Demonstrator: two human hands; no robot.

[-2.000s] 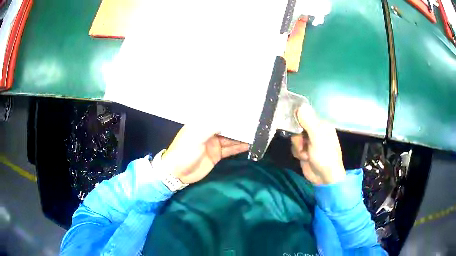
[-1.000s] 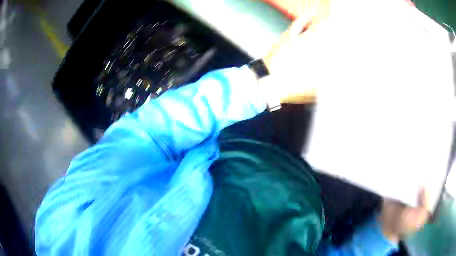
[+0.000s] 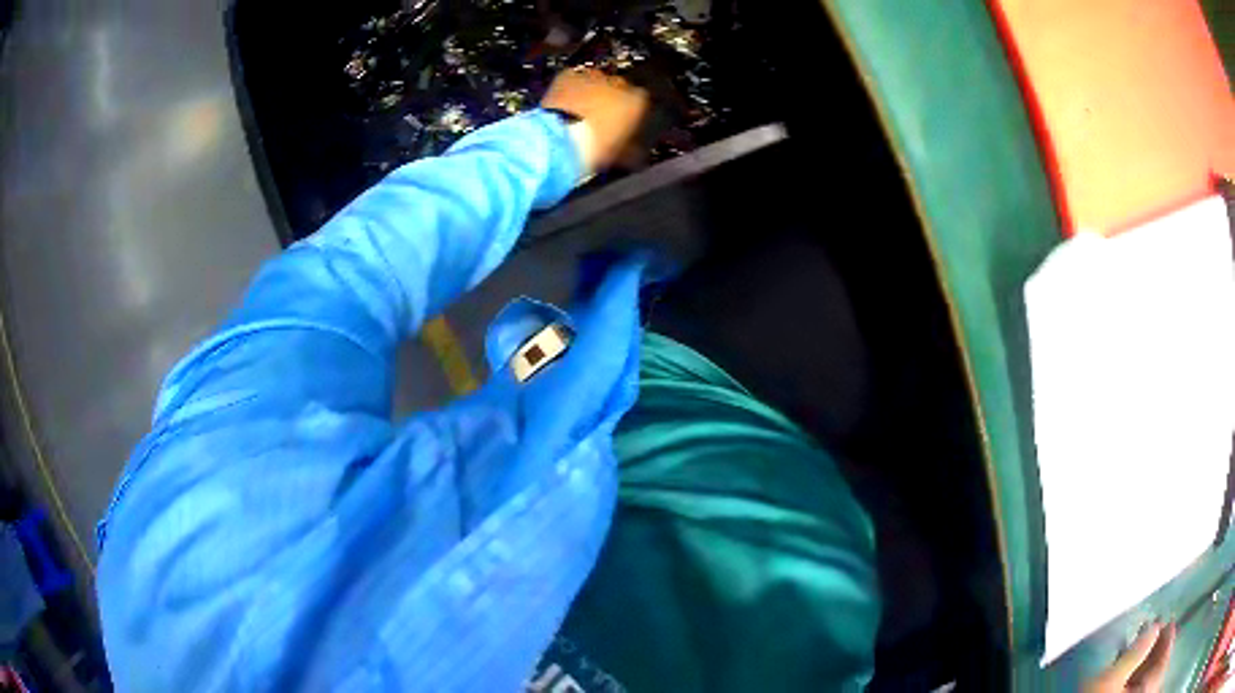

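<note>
My left hand (image 3: 603,115) is down in the black clip bin (image 3: 691,160), over the dark, shiny loose clips (image 3: 461,68). Its fingertips are blurred and dark, so I cannot tell what they hold. A blank white sheet (image 3: 1138,420) lies at the right on the green bench. An orange-red board (image 3: 1117,102) shows above the sheet and meets its upper edge. My right hand (image 3: 1144,663) is at the bottom right, by the sheet's lower edge. Only some fingers show and the frame cuts off the rest; its grip cannot be seen.
The green bench edge (image 3: 935,257) curves down the right side. Grey floor (image 3: 122,203) with yellow lines lies at the left. A blue object (image 3: 34,555) is at the lower left rim. My blue sleeve and green top fill the lower middle.
The view has swung left. My left hand has gone from the white sheet into the clip bin. The white sheet now appears at the right, with my right hand still near its lower edge.
</note>
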